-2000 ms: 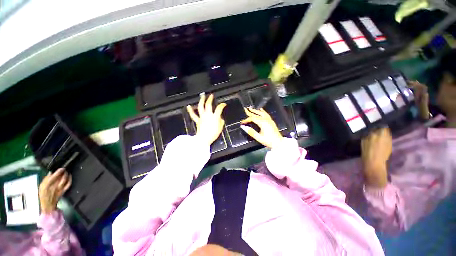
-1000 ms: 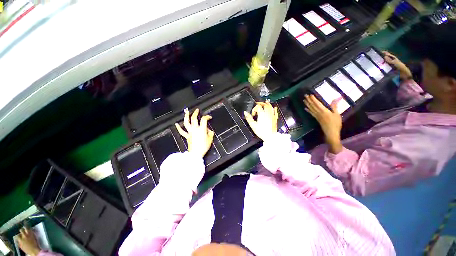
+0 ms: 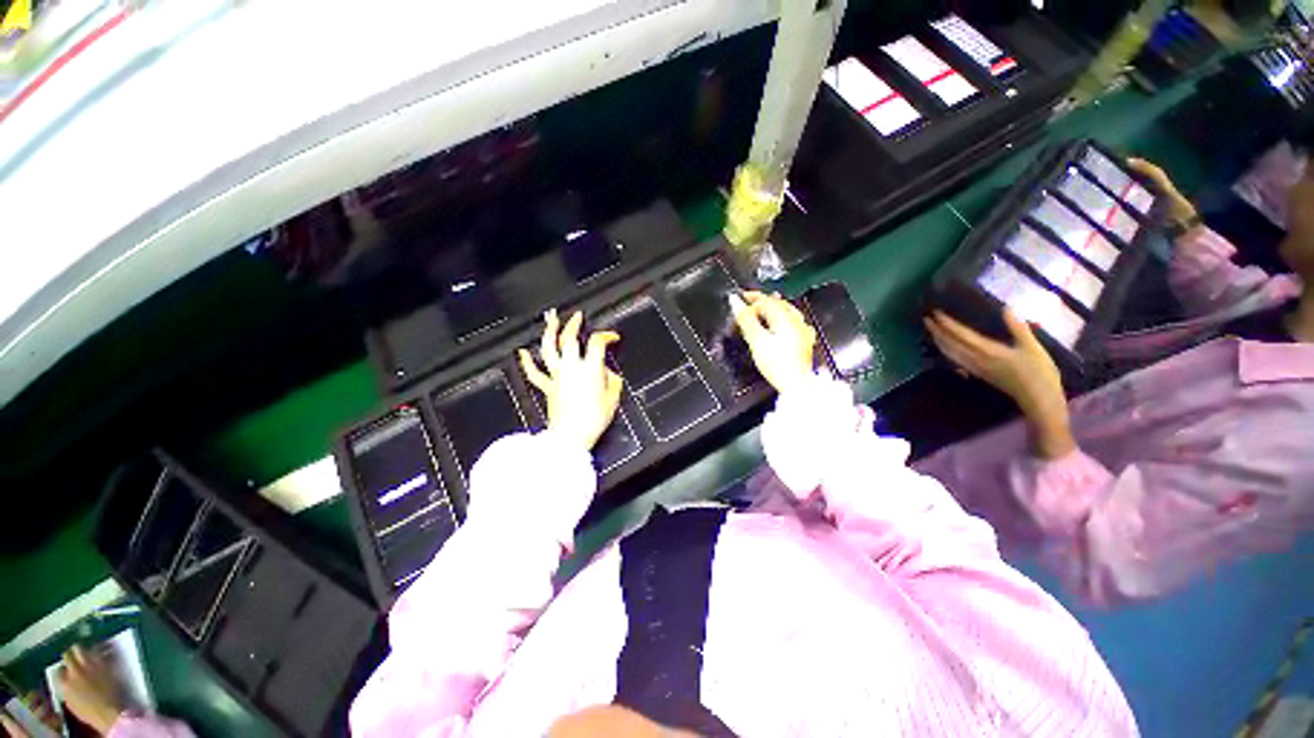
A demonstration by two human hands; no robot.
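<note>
A black foam tray lies in front of me with several dark glossy smartphones in its slots. The leftmost smartphone shows a small white line. My left hand is over the middle phone, fingers spread, holding nothing. My right hand is at the rightmost phone, fingers bent and close together; whether it grips the phone is hidden. A loose phone lies on the green bench just right of the tray.
A rear tray holds two phones with lit logos. A partly filled tray lies angled at left. A post with yellow tape stands behind. At right a person holds a tray of white-screened phones; more trays lie behind. Another person's hand is lower left.
My right hand has moved slightly left and down on the rightmost phone, fingers now more closed. My left hand stays over the middle phone. The neighbour at right has tilted up and shifted their tray.
</note>
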